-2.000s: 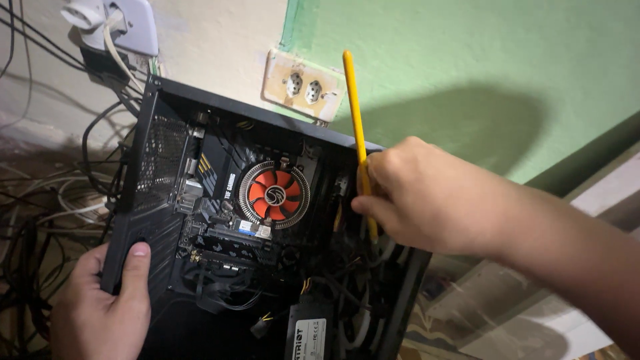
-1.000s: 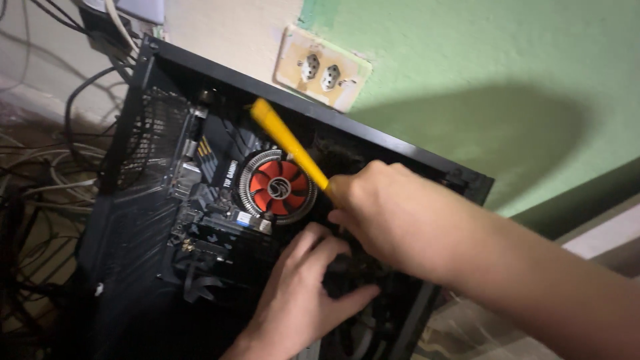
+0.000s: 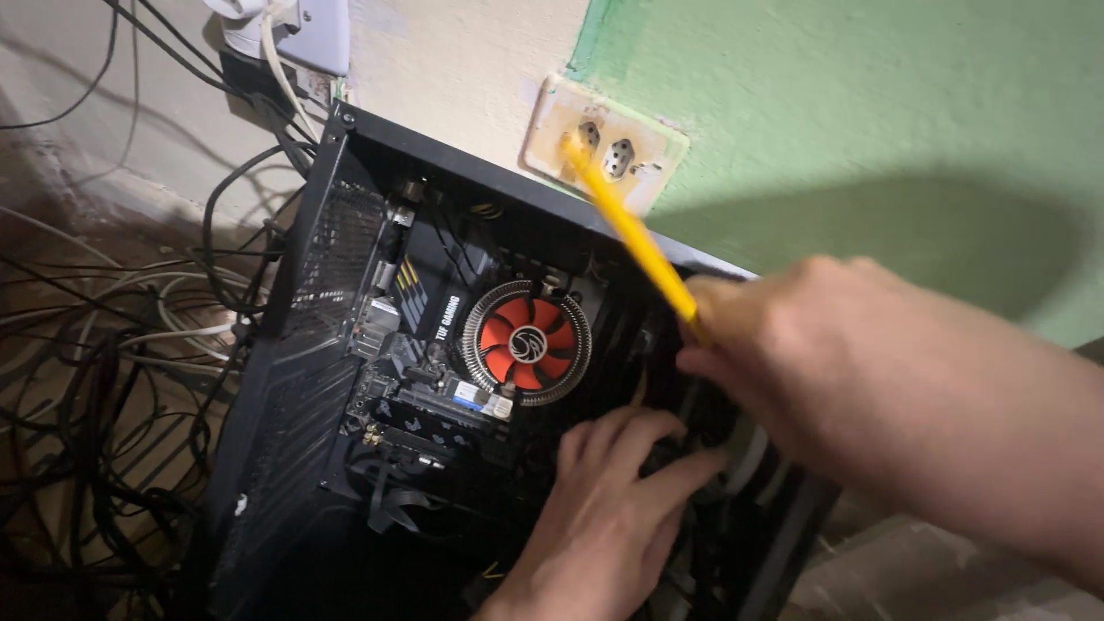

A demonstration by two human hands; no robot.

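An open black computer case (image 3: pixel 483 159) lies tilted below me, with a motherboard (image 3: pixel 423 293) and a round CPU cooler with a red fan (image 3: pixel 528 345) inside. My right hand (image 3: pixel 750 336) is closed on a yellow stick-like tool (image 3: pixel 638 241), above the case's right part; the tool's far end is blurred in front of the wall outlet, and its kind is unclear. My left hand (image 3: pixel 621 500) reaches in below and right of the cooler, fingers bent among dark cables. Whether its fingertips grip anything cannot be told.
A double wall outlet (image 3: pixel 604 142) sits just beyond the case's top edge. At the upper left, a plug is in a white power socket (image 3: pixel 323 39). Tangled black and white cables (image 3: pixel 129 371) lie on the floor left of the case. A green and cream wall stands behind.
My left hand has left the case's left edge and reached inside. The yellow tool has swung from upright to slanting up-left, and over the last second its far end moved away from the cooler toward the outlet.
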